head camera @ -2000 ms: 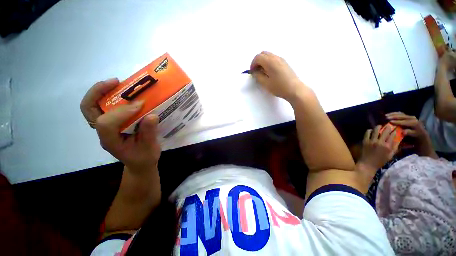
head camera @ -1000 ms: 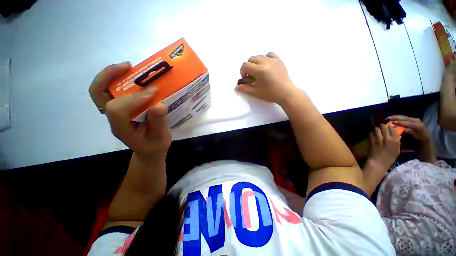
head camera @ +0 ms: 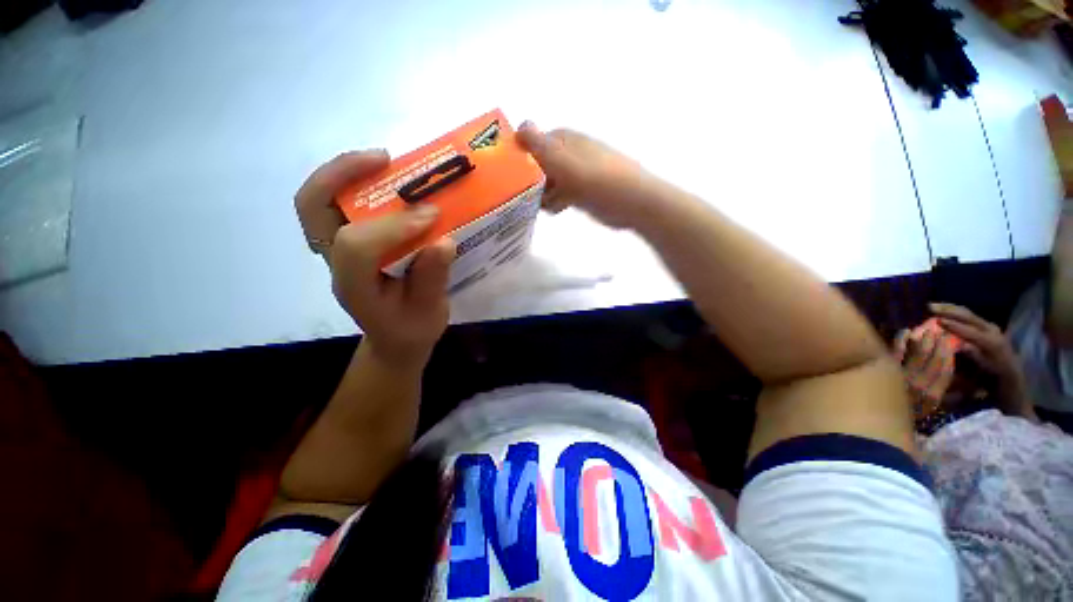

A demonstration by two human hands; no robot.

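Note:
An orange and white carton (head camera: 441,176) is held up above the white table, its orange end panel with a black hang tab facing up. My left hand (head camera: 382,253) grips it from the left, thumb and finger on the orange panel and the near printed side. My right hand (head camera: 577,171) is at the carton's right end, with a fingertip at the far right corner; its other fingers are partly hidden behind the box. Whether it holds anything small cannot be seen.
White table (head camera: 235,223); clear plastic sleeves (head camera: 38,206) at left; dark bags (head camera: 100,6) at far left; tangled black strips (head camera: 918,47) at far right. A neighbour's hands (head camera: 953,347) hold an orange thing at right. Another person's arm is at the right edge.
My right hand has come left to the carton's right end; the dark piece seen in its fingers before no longer shows. My left hand still holds the carton, now further right in view.

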